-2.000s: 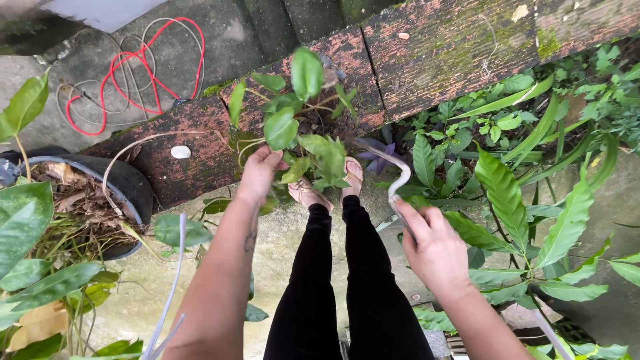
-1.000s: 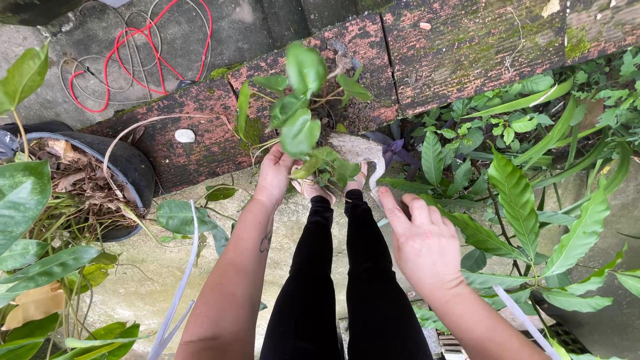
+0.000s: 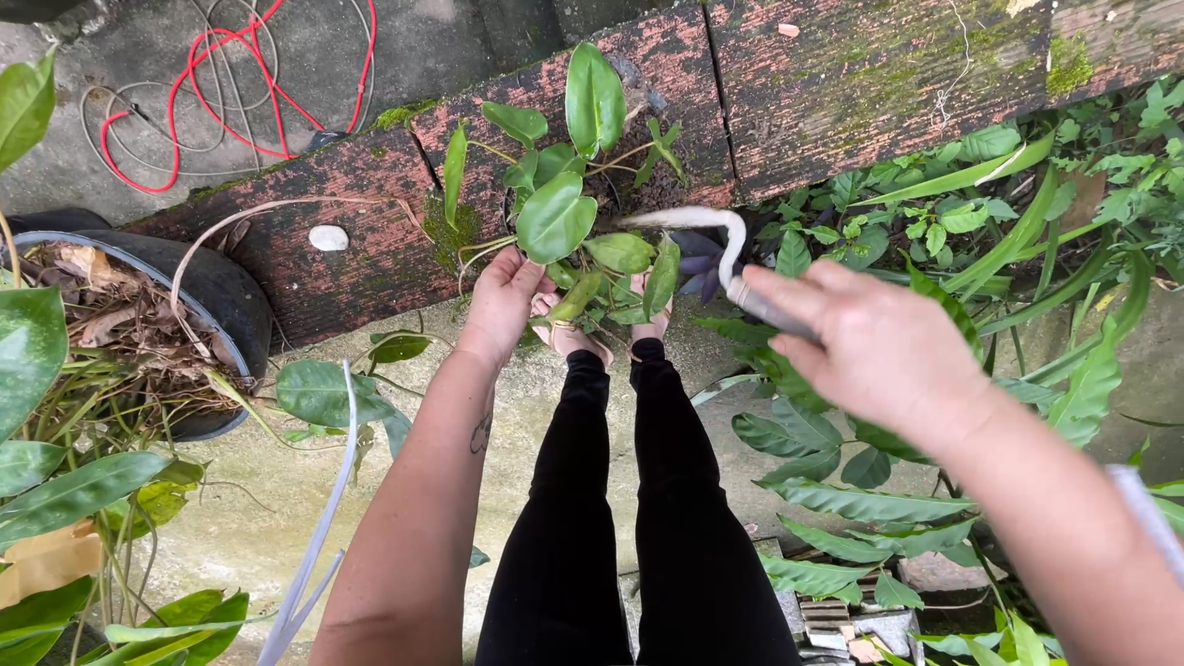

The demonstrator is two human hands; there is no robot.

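Note:
A leafy green plant [image 3: 557, 218] stands in a dark pot, mostly hidden by its leaves, on a weathered plank-like ledge. My left hand [image 3: 504, 301] is at the plant's near left side, its fingertips closed at the stems or the pot's edge; leaves hide exactly what they grip. My right hand [image 3: 856, 338] holds the grey handle of a small hand trowel [image 3: 733, 245] with a curved pale neck. The trowel's blade points left, its tip at the dark soil [image 3: 661, 185] beside the plant. Whether the tip is in the soil cannot be told.
A black pot [image 3: 227, 296] of dry leaves stands at the left. A white stone [image 3: 328, 238] lies on the ledge [image 3: 361, 268], with a red cord [image 3: 194, 74] and thin wire beyond. Dense foliage [image 3: 869, 504] fills the right. My sandalled feet stand just below the plant.
The trowel's blade, over the plant's near right side a second ago, now lies farther up beside the pot. My right hand has its fingers around the handle. My left hand stays at the plant.

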